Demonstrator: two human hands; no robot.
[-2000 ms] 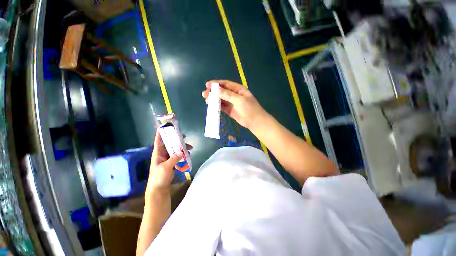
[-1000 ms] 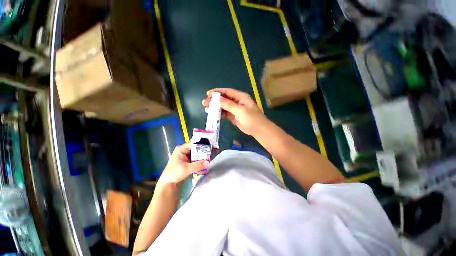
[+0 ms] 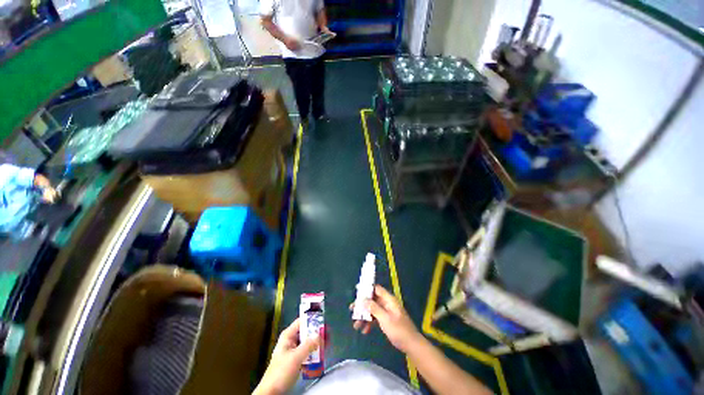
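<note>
My left hand (image 3: 290, 353) holds a small retail box (image 3: 313, 332), white with red and blue print, upright at the bottom centre. Its top end looks open and dark inside. My right hand (image 3: 384, 315) holds a narrow white piece (image 3: 365, 285) upright, to the right of the box and apart from it. The fingers wrap its lower end. What the white piece is cannot be told.
A green aisle (image 3: 324, 208) with yellow lines runs ahead; a person (image 3: 301, 38) stands at its far end. Left are a blue stool (image 3: 231, 241), an open carton (image 3: 197, 339) and stacked black trays (image 3: 201, 123). Right are a loaded trolley (image 3: 432, 116) and a white-framed cart (image 3: 533, 270).
The view has moved along and tilted up the aisle, showing the person, trays and trolley. The white piece, earlier beside or against the box, is now apart from it. Both hands sit lower in view.
</note>
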